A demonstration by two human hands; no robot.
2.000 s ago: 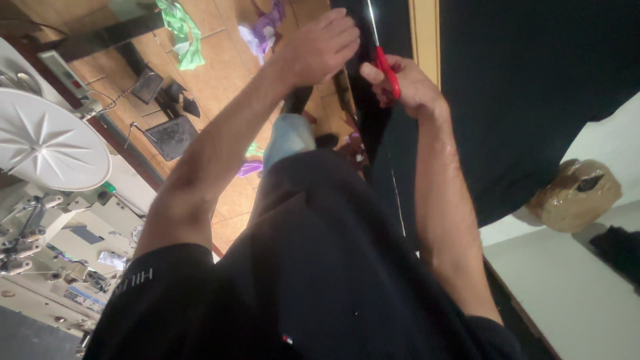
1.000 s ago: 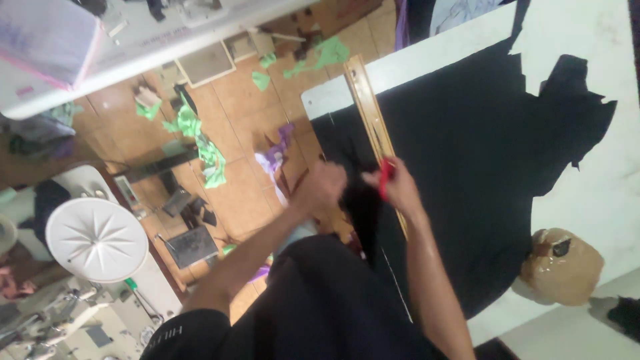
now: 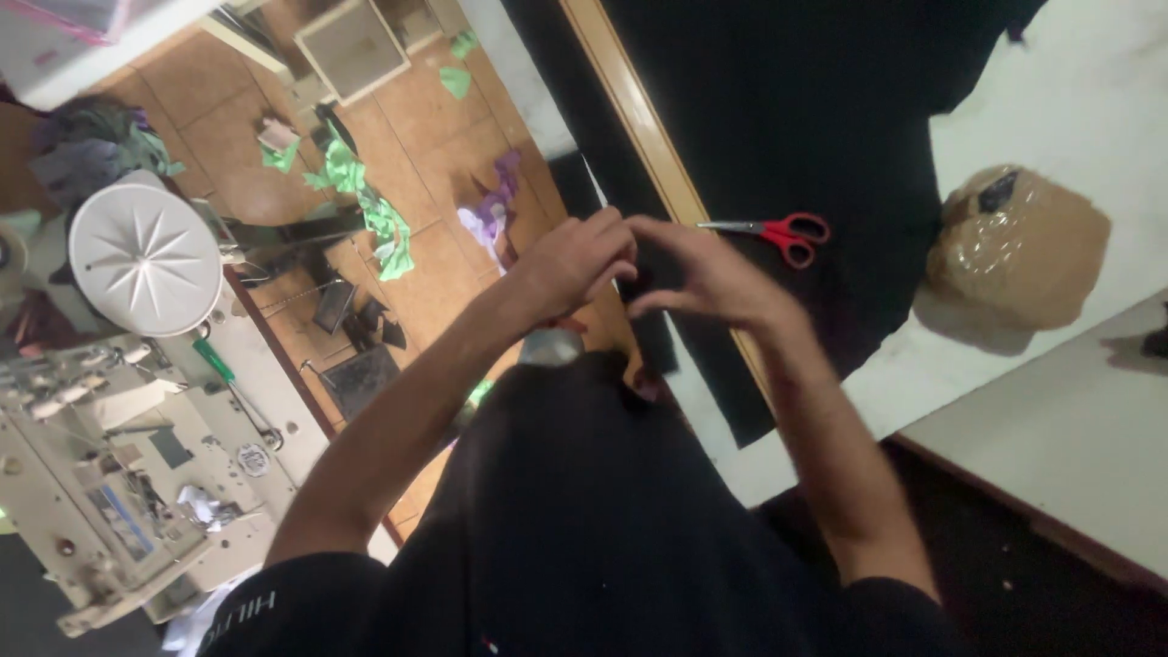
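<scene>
My left hand (image 3: pixel 579 260) is over the table's near edge with its fingers curled; whether cloth is pinched in them cannot be told. My right hand (image 3: pixel 703 274) faces it, thumb and fingers apart, fingertips against or very near the left fingers. Beneath and between them runs a narrow black fabric strip (image 3: pixel 655 339), with a thin white gap between it and the larger black fabric (image 3: pixel 776 100). A long yellowish wooden ruler (image 3: pixel 634 105) lies on that fabric, partly behind my right hand. Red-handled scissors (image 3: pixel 776 233) lie on the fabric, blades towards my right hand.
A package wrapped in brown tape (image 3: pixel 1022 246) sits on the white table (image 3: pixel 981 137) at right. At left stands a sewing machine table (image 3: pixel 265 365) with a round white disc (image 3: pixel 146 254). Green scraps (image 3: pixel 388 233) and purple scraps (image 3: pixel 493 205) lie on the tiled floor.
The red scissors, earlier in my right hand, now lie on the black fabric, let go. My hands have come together. The view has shifted.
</scene>
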